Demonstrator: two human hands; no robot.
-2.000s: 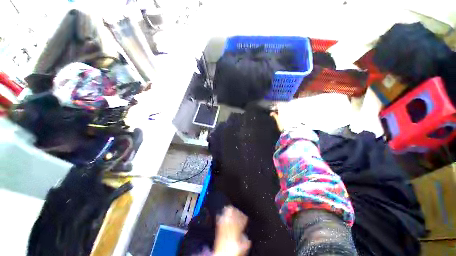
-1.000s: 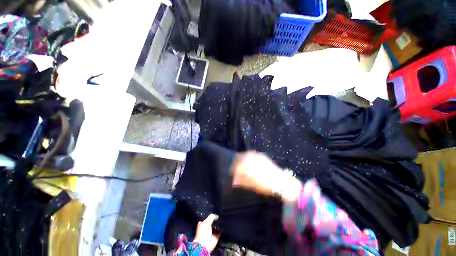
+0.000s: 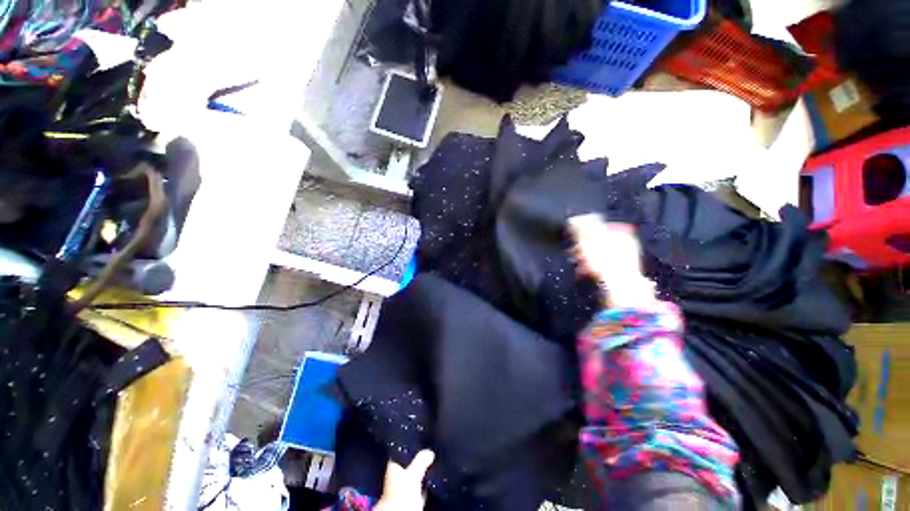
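Note:
Black cut panels with light specks lie in a heap in front of me, beside a large draped panel stack. One panel shows its plain black side, with a speckled corner folded at its left. My left hand is at the bottom, partly cut off by the frame edge, thumb against this panel; its fingers are hidden by the cloth. My right hand is blurred and lies on the upper part of the heap; whether it pinches cloth is unclear.
A white table edge runs along the left, with snips on it and dark cloth at far left. A blue crate, a red crate and a red stool stand beyond. Cartons are at right.
My right hand has moved up and right from the plain-sided panel to the upper heap. That panel now lies spread lower down. My left hand stays at the bottom. The view has shifted slightly.

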